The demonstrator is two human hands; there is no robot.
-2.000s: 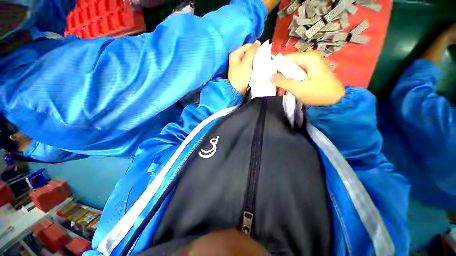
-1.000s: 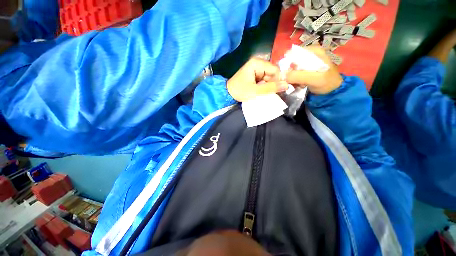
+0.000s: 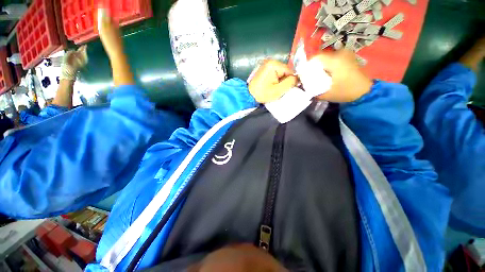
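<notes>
My left hand [image 3: 273,81] is in front of my chest, its fingers closed on a white slip [image 3: 289,104] that hangs down over my dark top. My right hand [image 3: 344,76] holds more white pieces [image 3: 315,77] close beside it, bright and partly washed out. A thin clear, shiny piece shows below my right hand. Small grey strips [image 3: 355,20] lie heaped on a red mat [image 3: 395,62] just beyond my right hand. Whether the white pieces are joined between my hands cannot be told.
A clear plastic bag of white pieces [image 3: 195,53] lies on the green bench [image 3: 247,33] left of my hands. Red trays [image 3: 101,20] stand at the far left, near a neighbour's bare hand and a gloved hand [image 3: 73,62]. Another person's blue sleeve [image 3: 452,125] is at the right.
The neighbour's arm at left has drawn back from in front of me, uncovering the plastic bag and more bench. My hands have turned the white slip downward and stay close together.
</notes>
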